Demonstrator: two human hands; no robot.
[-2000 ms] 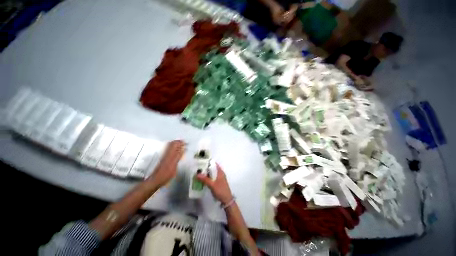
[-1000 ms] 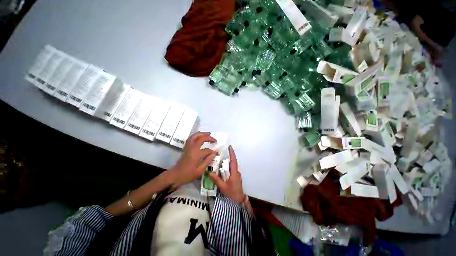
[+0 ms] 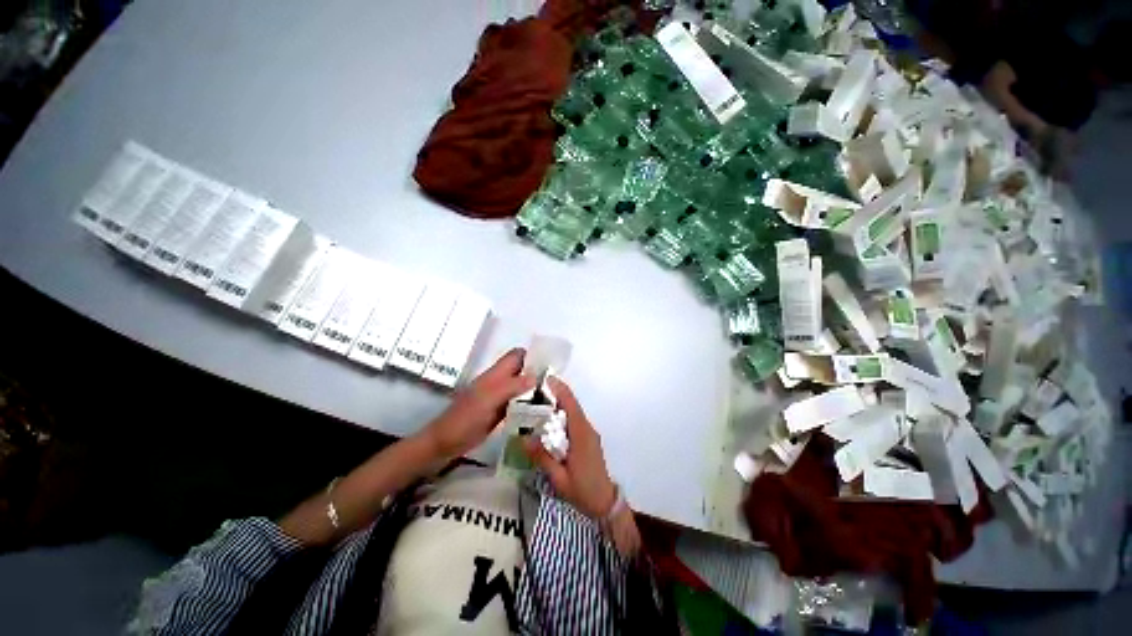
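Observation:
A white carton with a green panel (image 3: 516, 452) is held upright in front of my body, its top flap (image 3: 548, 355) open and pointing away from me. A dark cap (image 3: 539, 398) shows at its open end. My left hand (image 3: 492, 400) has its fingertips at the open end, on the left side. My right hand (image 3: 581, 450) grips the carton from the right and also holds a small crumpled white piece (image 3: 554, 434), which I cannot identify for sure. My fingers hide much of the carton.
Filled cartons (image 3: 302, 283) stand in a row at left on the table (image 3: 310, 87). Green bottles (image 3: 670, 162) are heaped at upper middle, loose cartons (image 3: 925, 292) at right. Rust cloths lie at top (image 3: 487, 124) and near right (image 3: 844, 528). Part of a person (image 3: 1037, 93) shows at upper right.
Since a second ago my left hand has moved slightly down, and the dark cap now shows at the open end. The white piece in my right hand is more visible. The view has shifted slightly.

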